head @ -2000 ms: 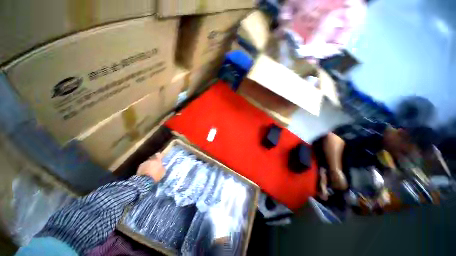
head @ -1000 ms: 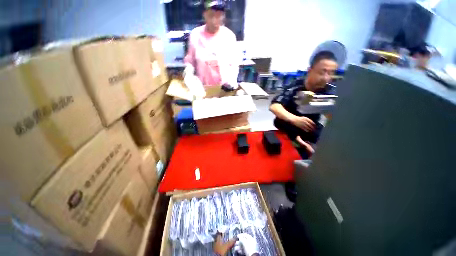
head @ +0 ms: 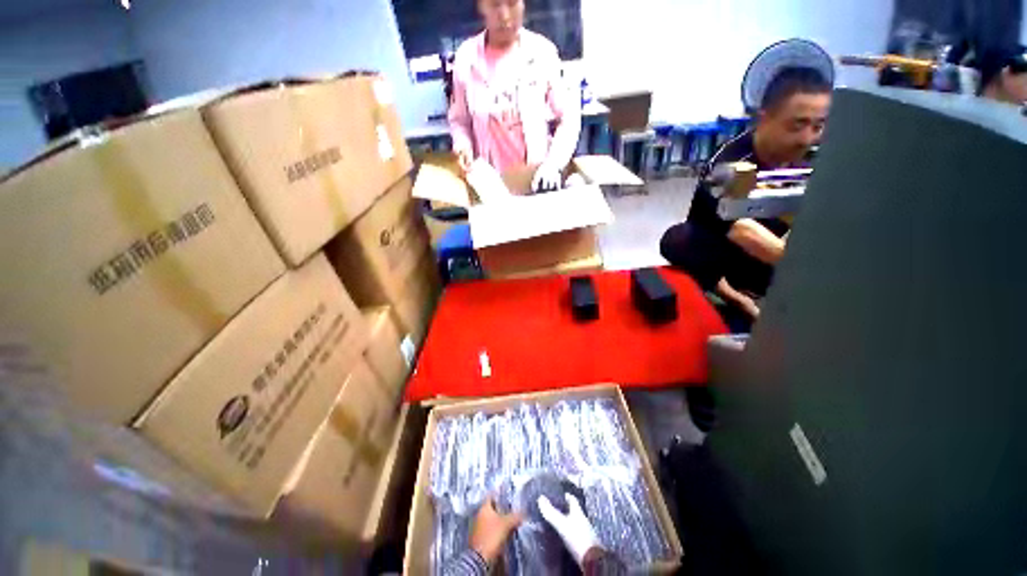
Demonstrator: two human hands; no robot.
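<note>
An open parts carton (head: 418,512) at my lap is filled with rows of shiny bagged flat parts (head: 529,433). My left hand (head: 492,531), bare, is over the near half of the carton, fingertips at the left edge of a dark part (head: 545,491); whether it grips is unclear. My right hand (head: 569,529), in a white glove, has its thumb and fingers on this dark part, which lies tilted above the rows. Its lower end is hidden by the hands. Two stacks of black parts (head: 583,298) (head: 654,295) stand on the red table cover (head: 541,338).
Closed cartons (head: 242,388) are stacked high at left. A grey-green casing (head: 890,338) fills the right. A small white piece (head: 485,363) lies on the red. Beyond, a person in pink (head: 512,107) handles an open carton (head: 541,225); a person in black (head: 732,180) sits at right.
The view has swung right and levelled from the closed cartons. My left hand has moved from the carton's left edge to its near middle. The dark part now shows between my hands.
</note>
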